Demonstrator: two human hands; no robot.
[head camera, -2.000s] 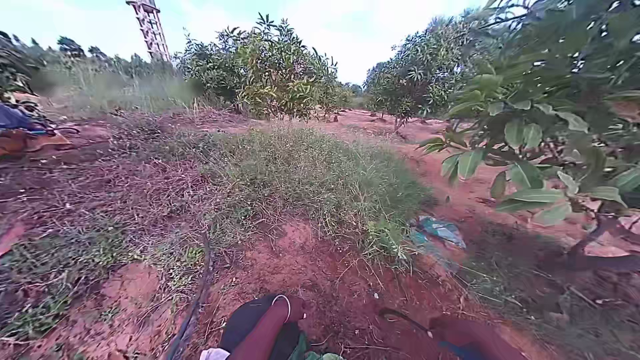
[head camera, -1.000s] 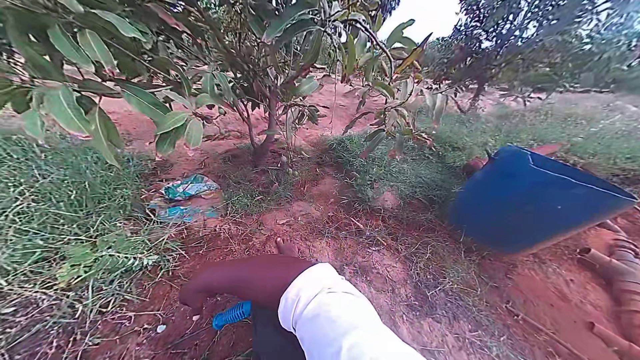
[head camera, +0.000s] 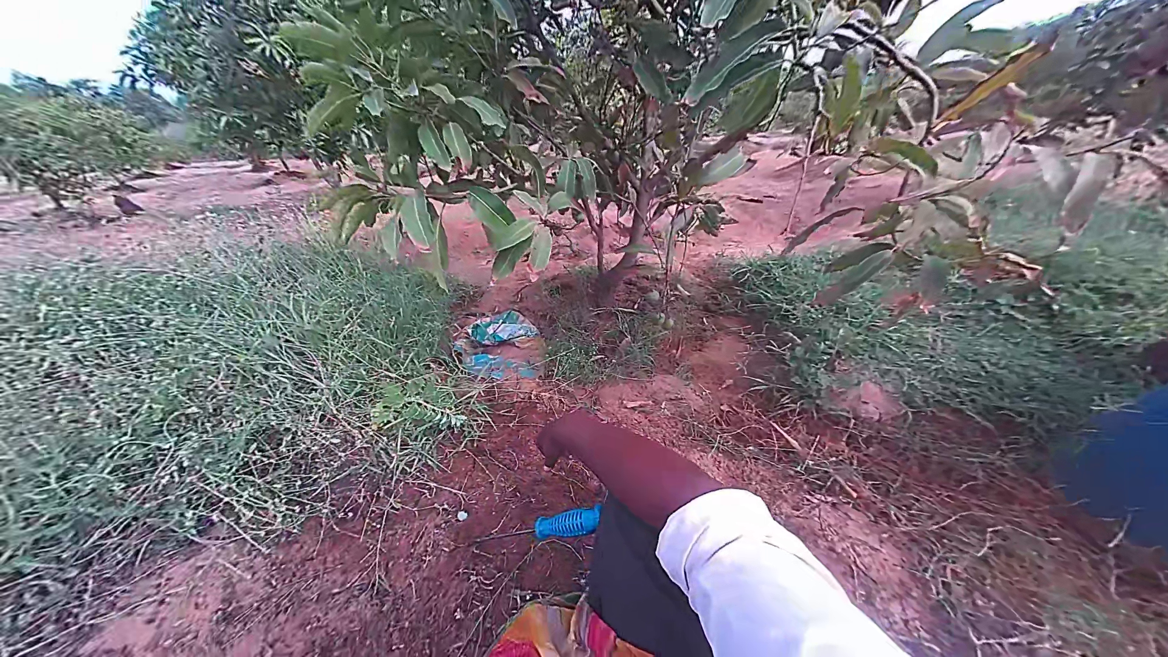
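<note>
My right hand (head camera: 557, 440) reaches in from the lower right in a white sleeve, its wrist bent down over the red soil. Its fingers are mostly hidden, so their grip cannot be told. Below it, a hand tool with a ribbed blue handle (head camera: 568, 523) and a thin dark blade lies on the ground beside my dark-clothed knee (head camera: 639, 584). Beyond the hand lies a crumpled blue-green and white plastic sheet or bag (head camera: 502, 347). My left hand is not in view.
A small leafy tree (head camera: 630, 246) stands ahead, its branches hanging low. Thick grass (head camera: 228, 383) grows at the left, with more at the right. A blue tub (head camera: 1122, 465) is at the right edge. Dry stalks and roots litter the soil; colourful cloth (head camera: 566, 630) shows at the bottom.
The view has swung to the right. Two seconds ago my right hand held the blue-handled tool with its curved blade; now the tool lies on the soil. My left hand has left the view.
</note>
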